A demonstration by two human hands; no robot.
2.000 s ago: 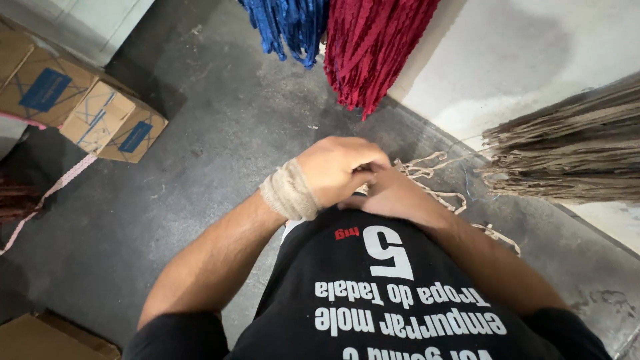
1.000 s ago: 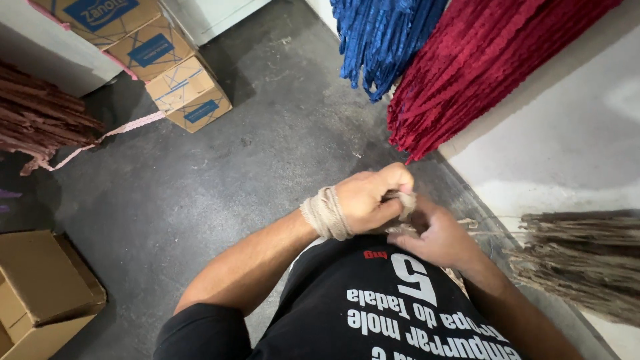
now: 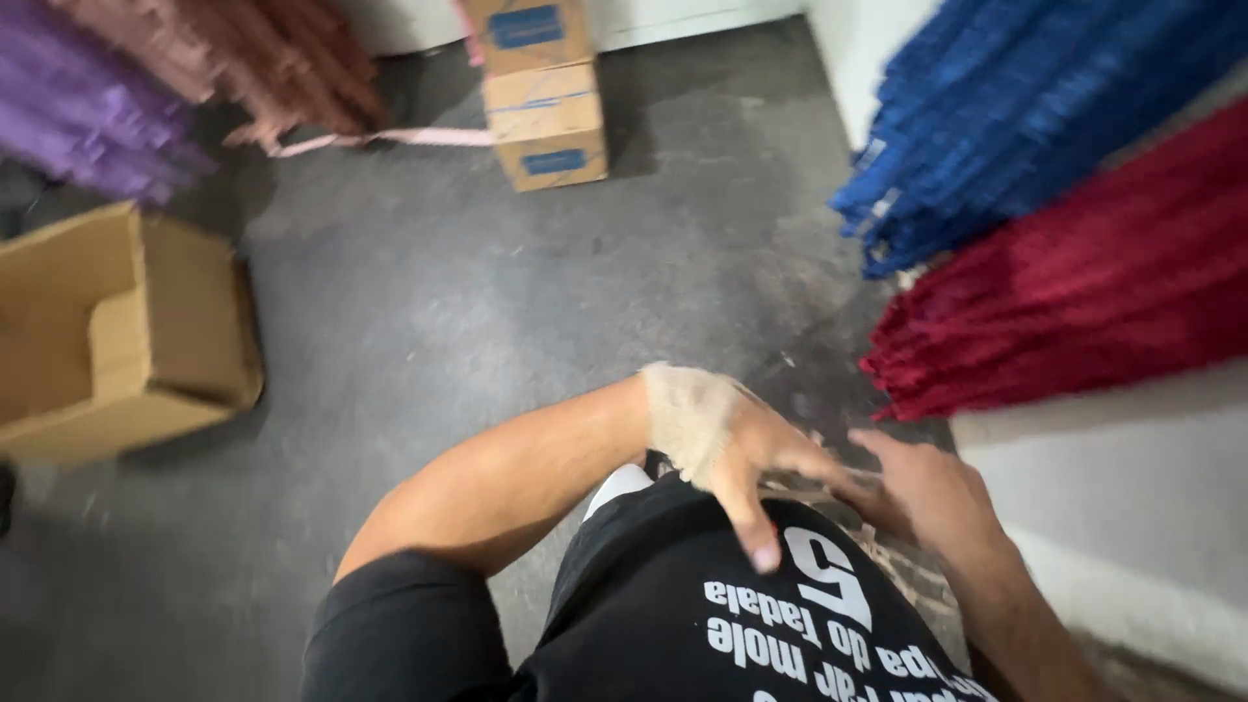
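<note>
Beige fabric strip is wound around the wrist and palm of my left hand, which is spread, thumb pointing down over the black printed shirt. Close by on the right is my right hand, its fingers extended and blurred. Whether it holds part of the strip cannot be told. Pale tangled strands show behind and below the hands, partly hidden by the right forearm and the shirt.
Blue strips and dark red strips hang at the right beside a white wall. Purple strips and brown strips hang upper left. An open cardboard box and stacked cartons stand on the grey floor.
The hands were together with fingers pinched around beige material; now my left hand is spread. The strip, earlier around the wrist, now covers part of the palm. The view has turned.
</note>
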